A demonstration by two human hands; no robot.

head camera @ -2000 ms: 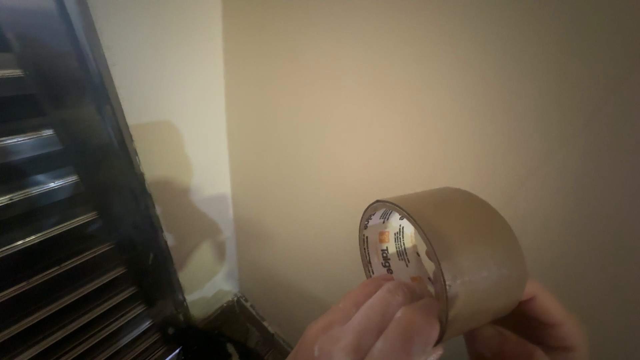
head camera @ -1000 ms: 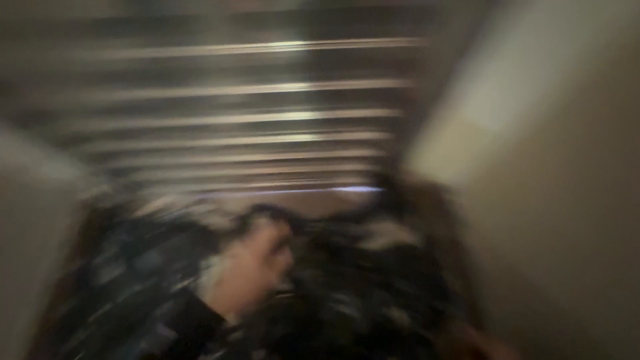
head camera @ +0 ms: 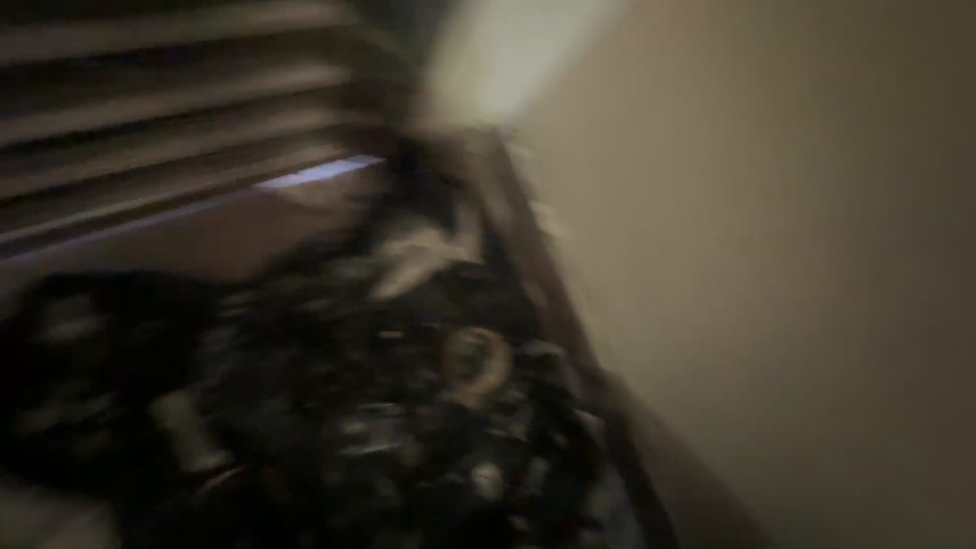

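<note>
Neither of my hands can be made out in the head view, which is dark and badly blurred. A round, ring-shaped thing (head camera: pixel 476 362) lies among a dark jumble of small items (head camera: pixel 374 427); the blur hides what it is. Above it to the left is a pale, crumpled-looking piece (head camera: pixel 419 255). A pale oblong thing (head camera: pixel 189 431) rests in the lower left part of the jumble.
A beige wall (head camera: pixel 762 229) fills the right side. A brown edge (head camera: pixel 560 305) runs along its foot, beside the jumble. Horizontal slats (head camera: pixel 175 99) cross the upper left, with a bright strip (head camera: pixel 324 173) beneath them.
Two seconds ago both hands were at a roll of brown packing tape; one second ago a hand reached over the dark jumble. Now no hand shows. The view has swung strongly.
</note>
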